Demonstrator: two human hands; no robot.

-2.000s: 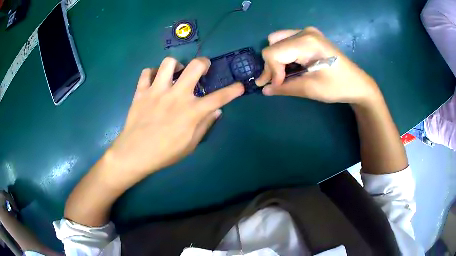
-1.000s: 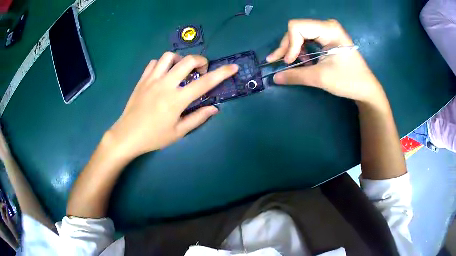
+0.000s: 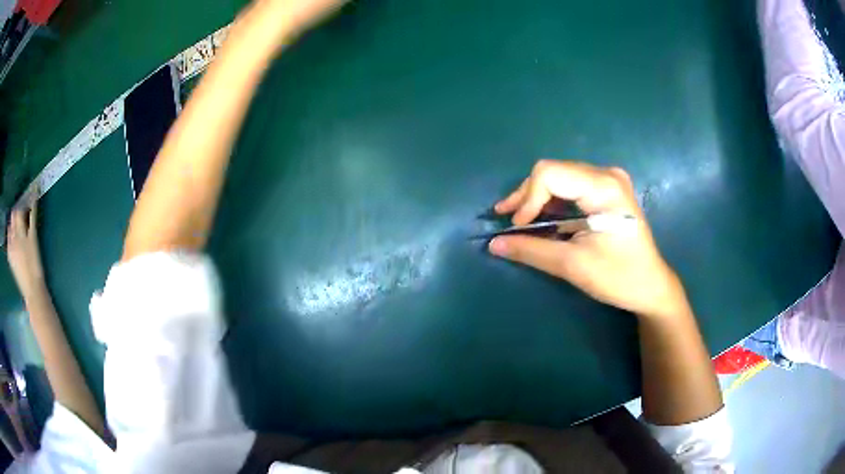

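Observation:
My right hand [image 3: 593, 231] holds the tweezers [image 3: 556, 225] over the green surface. The tweezers' thin dark legs point left and stand a little apart, with no part visible between them. My left hand [image 3: 301, 9] is at the top edge, blurred and mostly cut off, so what it holds cannot be seen. The black phone housing and the piece with the yellow disc are not in view.
A dark smartphone [image 3: 151, 120] lies at upper left, partly behind my left forearm. The pale edge strip [image 3: 79, 148] runs beside it. Another person's arm [image 3: 46, 305] rests at far left. A person's pale pink sleeve [image 3: 806, 120] is at right.
My left hand has left the housing and reached far up to the top edge. The housing and disc piece have gone from view. My right hand, still with the tweezers, sits lower in view.

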